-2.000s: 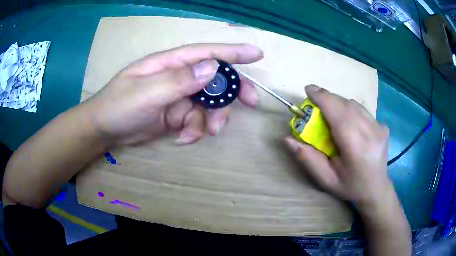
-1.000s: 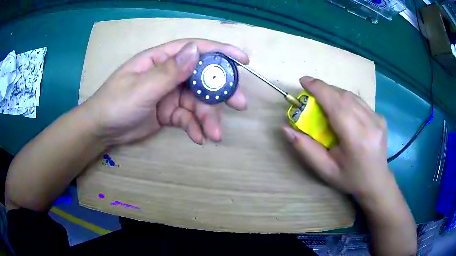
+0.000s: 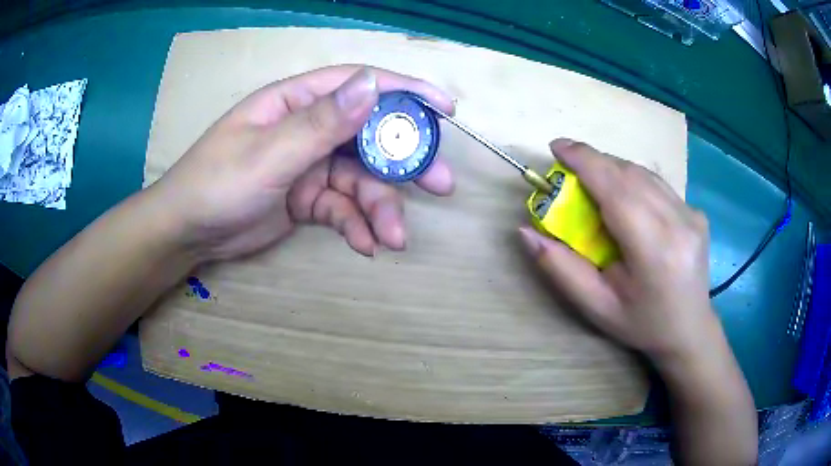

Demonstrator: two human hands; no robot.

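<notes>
My left hand (image 3: pixel 301 164) grips a round black wheel (image 3: pixel 398 136) by its edge, between thumb and fingers. The wheel's face, with a ring of small white dots and a pale centre, is turned up towards me. My right hand (image 3: pixel 629 246) is shut on a yellow tool (image 3: pixel 579 223). A brass collar (image 3: pixel 538 180) and a thin silver shaft (image 3: pixel 483 139) run from the tool up-left to the wheel's upper right edge. The shaft's tip is at that edge; whether it touches cannot be told. Both hands are above a tan cardboard mat (image 3: pixel 410 337).
White crumpled paper with dark specks (image 3: pixel 46 146) lies left of the mat on the green bench (image 3: pixel 109 91). Clear plastic trays (image 3: pixel 670 20) are at the upper right, beside a brown box (image 3: pixel 802 64). A dark cable (image 3: pixel 761 248) runs down the right side.
The wheel has turned from slightly tilted to facing me more fully, and its dots have shifted. My left thumb has moved up its rim. The tool has moved only slightly.
</notes>
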